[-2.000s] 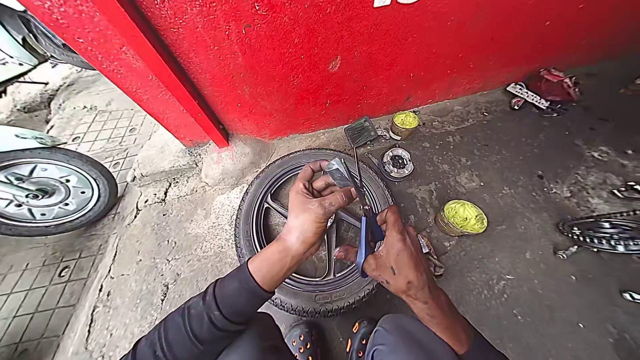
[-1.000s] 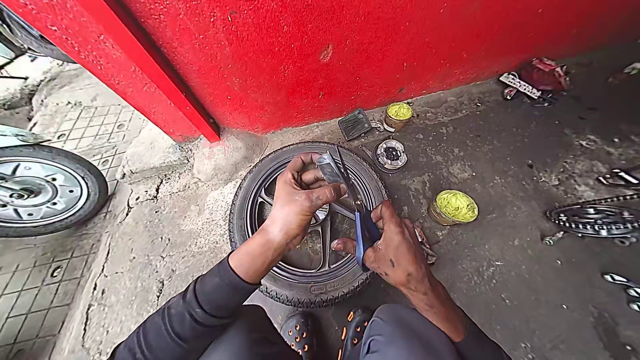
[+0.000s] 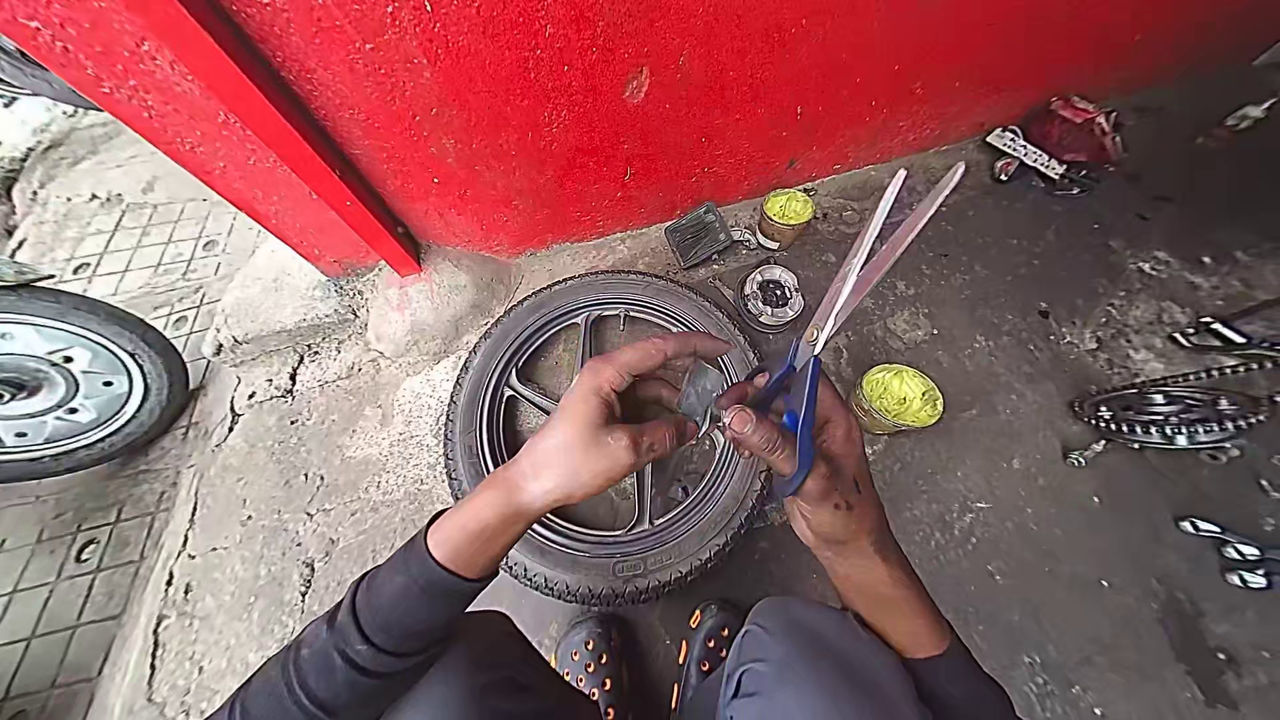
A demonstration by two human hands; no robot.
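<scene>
My left hand pinches a small grey, clear-looking piece of sheet between thumb and fingers. Scissors with blue handles are held in my right hand, their blades parted and pointing up and to the right, away from the piece. The right thumb and a fingertip are at the right edge of the piece. Both hands are above a spoked motorcycle wheel with its tyre, which lies flat on the ground in front of my feet.
Two tubs of yellow-green grease, a round metal part and a dark rectangular part sit right of the wheel. A chainring with chain lies far right. Another wheel is at left, a red wall ahead.
The scissors were near the sheet piece in my left hand; now their blades are swung up and right, spread apart. The right thumb and a fingertip have come to the piece.
</scene>
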